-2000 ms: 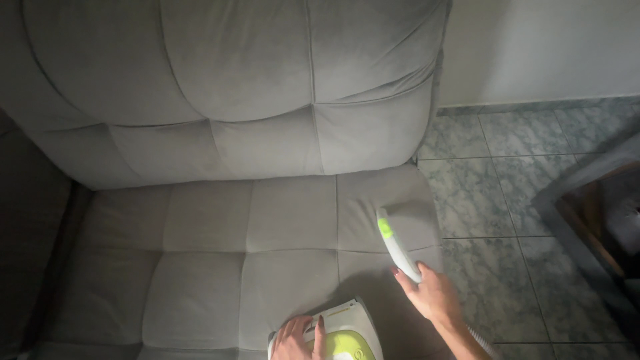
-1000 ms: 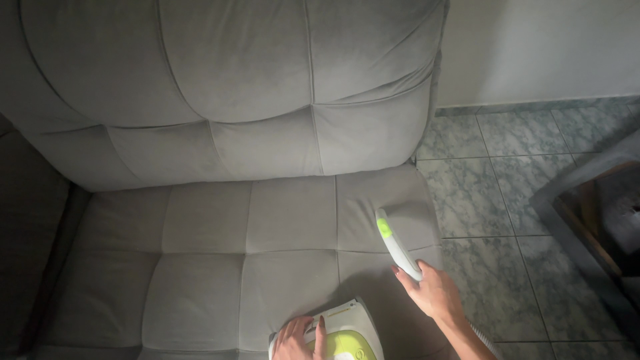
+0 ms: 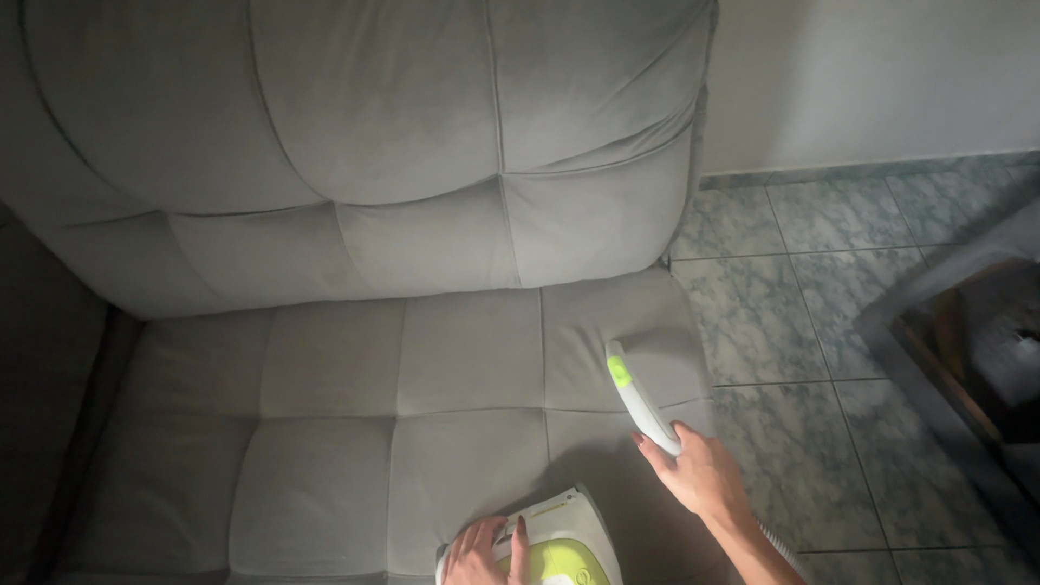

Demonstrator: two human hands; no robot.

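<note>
My right hand grips the rear end of a white and lime-green handheld cleaning nozzle. The nozzle's tip rests against the right part of the grey tufted sofa seat, where the fabric is creased. A ribbed hose shows beside my right forearm. At the bottom edge my left hand lies on the white and lime-green body of a portable cleaning machine, fingers around the part near its top handle. The machine's lower part is out of view.
The sofa's tufted backrest rises behind the seat. A dark sofa arm or side stands at the left. At the right are marbled floor tiles, a pale wall and a dark-framed piece of furniture.
</note>
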